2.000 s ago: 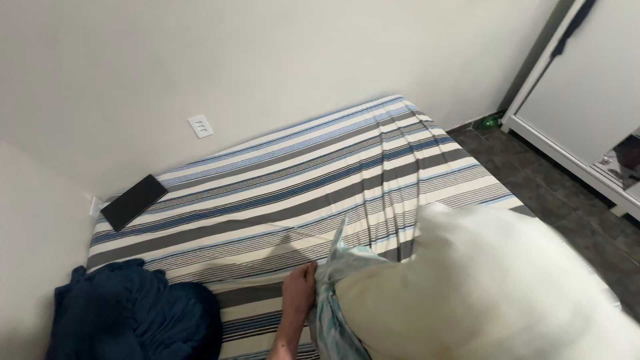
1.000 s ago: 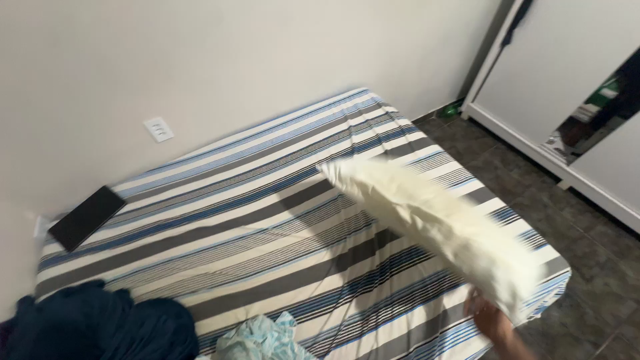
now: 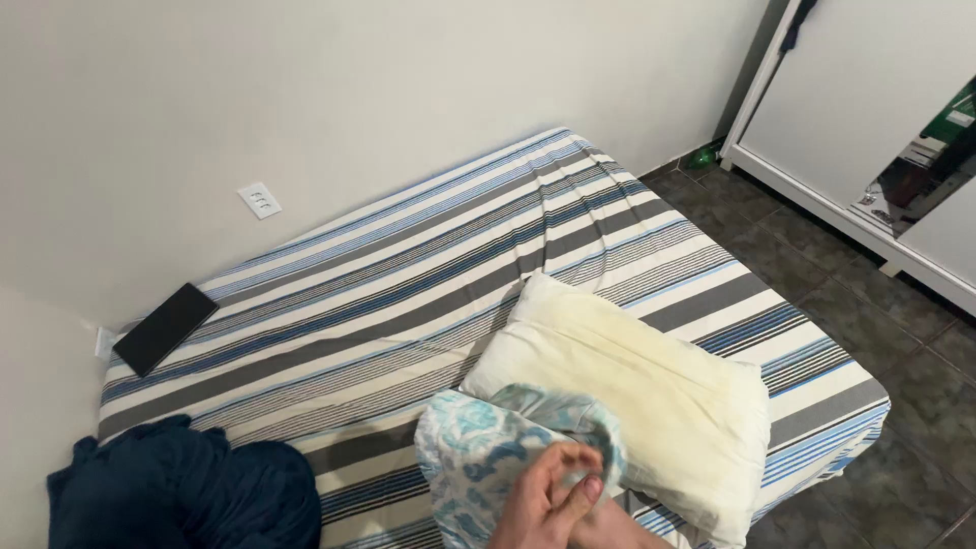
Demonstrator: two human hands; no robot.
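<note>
A white, yellowed pillow (image 3: 648,381) without a cover lies flat on the striped bed sheet (image 3: 427,305). At the bottom centre, a teal and white patterned pillowcase (image 3: 473,450) is bunched over the pillow's near left corner. My left hand (image 3: 545,499) grips the pillowcase close to its bent edge. My right hand (image 3: 610,522) is right beside it, mostly hidden behind the left hand and low in the view; its fingers cannot be made out.
A dark blue blanket (image 3: 183,488) is heaped at the bed's lower left. A flat black object (image 3: 165,329) lies near the wall. Beyond the bed's right edge are dark floor tiles (image 3: 862,328), a green bottle (image 3: 703,156) and a white wardrobe (image 3: 839,114) with a mirror panel.
The pillow, lifted and in motion one second ago, now rests on the bed. The right hand has moved from the pillow's end toward the left hand, and the pillowcase is raised beside the pillow.
</note>
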